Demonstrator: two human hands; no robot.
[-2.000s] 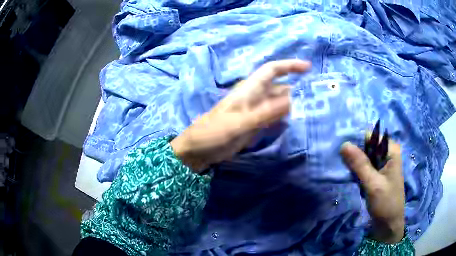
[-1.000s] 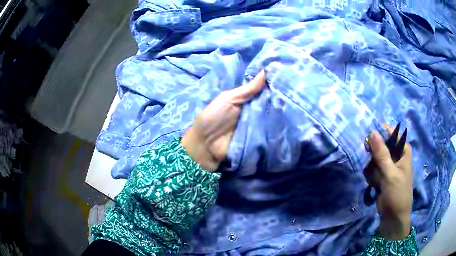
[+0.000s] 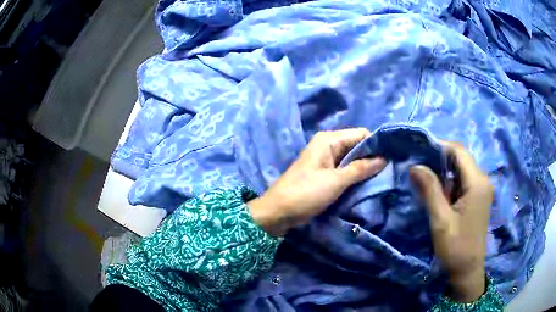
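A blue denim shirt with a pale letter print (image 3: 378, 67) lies heaped in front of me. My left hand (image 3: 326, 180) pinches a curved stitched edge of it, perhaps a cuff, between thumb and fingers. My right hand (image 3: 454, 207) holds the other side of the same edge, which stands up as an open loop with a dark inside. A silvery metal fastener (image 3: 355, 229) shows on a stitched strip below. The dark snips are not clearly visible; my right hand's fingers may hide them.
More blue denim cloth (image 3: 524, 36) is heaped at the top right. A white table corner (image 3: 125, 204) shows at the left. A pale grey bin (image 3: 91, 79) stands beyond it, above a grey floor with a faint yellow line.
The flat stitched panel between my hands is gone from view, and a curved edge is held up instead. My left hand has moved right and down. The snips' blades no longer show.
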